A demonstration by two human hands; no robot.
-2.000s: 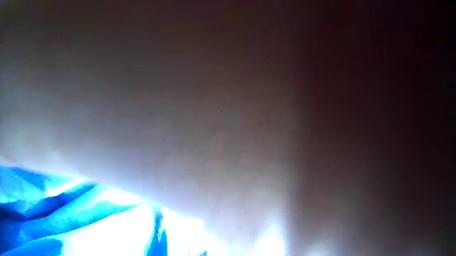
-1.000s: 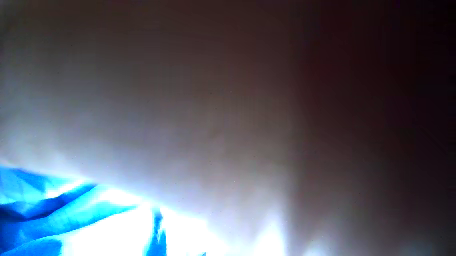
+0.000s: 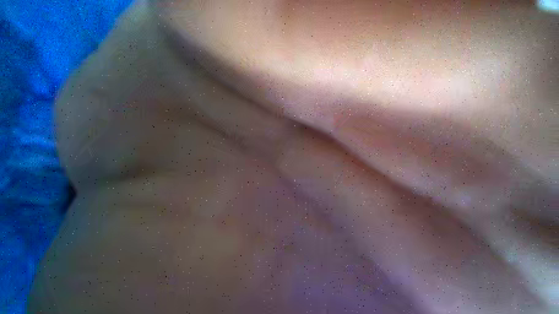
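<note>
A bare hand [image 3: 214, 202], very near the lens and blurred, fills most of the head view. Its skin folds run slantwise from the upper left to the lower right. I cannot tell whether it is my left hand or my right hand, nor whether a second hand is in the picture. No fingertips can be made out clearly, and no held object shows. The bench and any work on it are hidden behind the hand.
Blue cloth [image 3: 30, 135], creased and blurred, shows along the left edge. A small pale patch [image 3: 547, 5] shows in the top right corner. Nothing else can be made out.
The dark, blurred cover over the view has given way to lit skin with visible folds. The blue cloth now shows along the left edge instead of at the lower left.
</note>
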